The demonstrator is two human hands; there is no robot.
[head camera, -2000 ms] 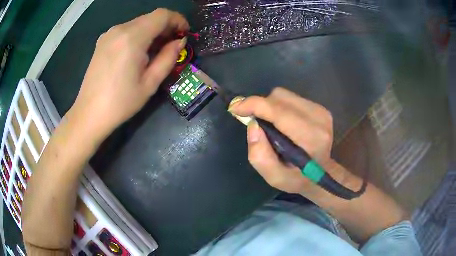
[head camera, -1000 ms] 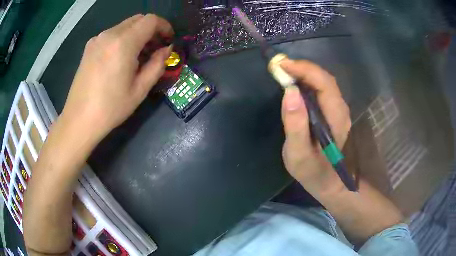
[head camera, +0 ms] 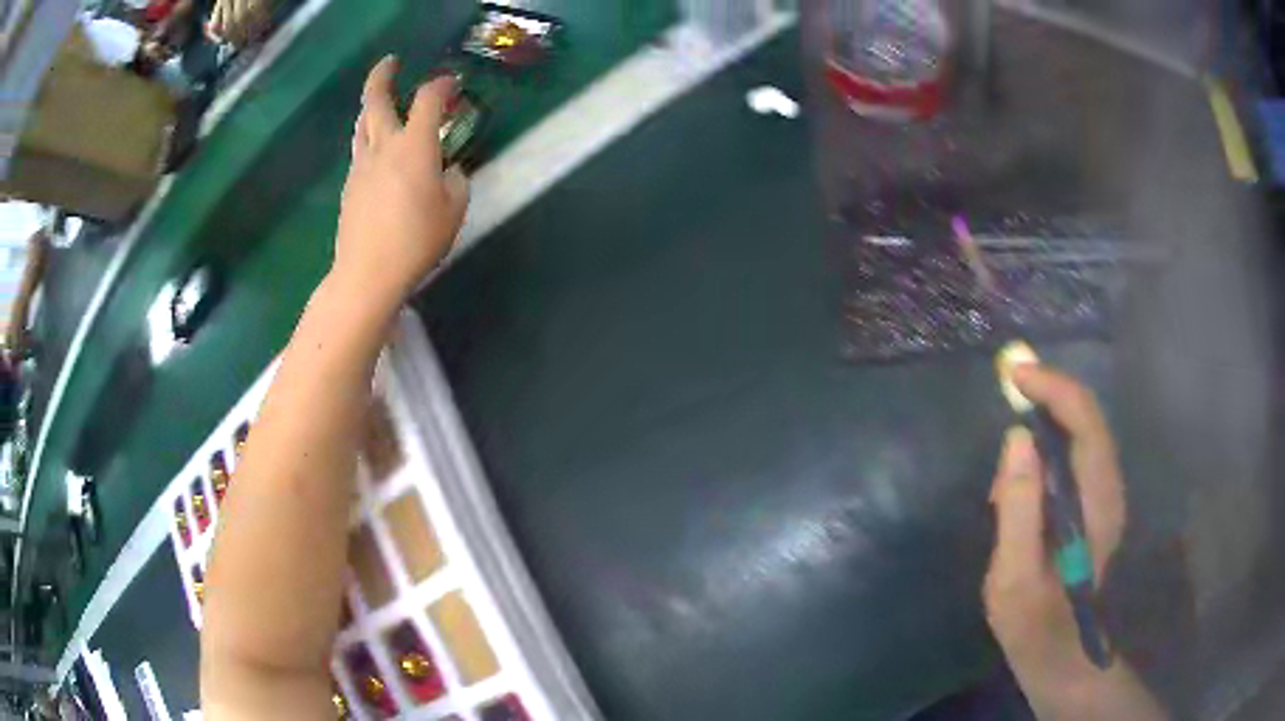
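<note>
My left hand [head camera: 402, 190] is stretched over the green conveyor belt, its fingers spread. A small housing with a green board and some red [head camera: 460, 130] lies right at my fingers, partly hidden by them; I cannot tell if they touch it. My right hand [head camera: 1050, 528] holds the soldering iron [head camera: 1060, 493] by its cream collar and dark handle, low at the right. The iron's purplish tip points up over the dark solder mat [head camera: 916, 303], which is scattered with shiny bits.
A white blister tray [head camera: 486, 563] with red-and-gold modules stands under my left forearm. Another unit [head camera: 510, 35] lies farther along the belt [head camera: 282, 240], with more units at the left. A red-sided tin [head camera: 888, 92] and a white lump [head camera: 772, 100] are at the back. Another person's hand [head camera: 240, 17] shows at top left.
The view has shifted left. My left hand has moved from the bench mat to the belt, and the board unit is gone from the bench mat. The iron is away from the board.
</note>
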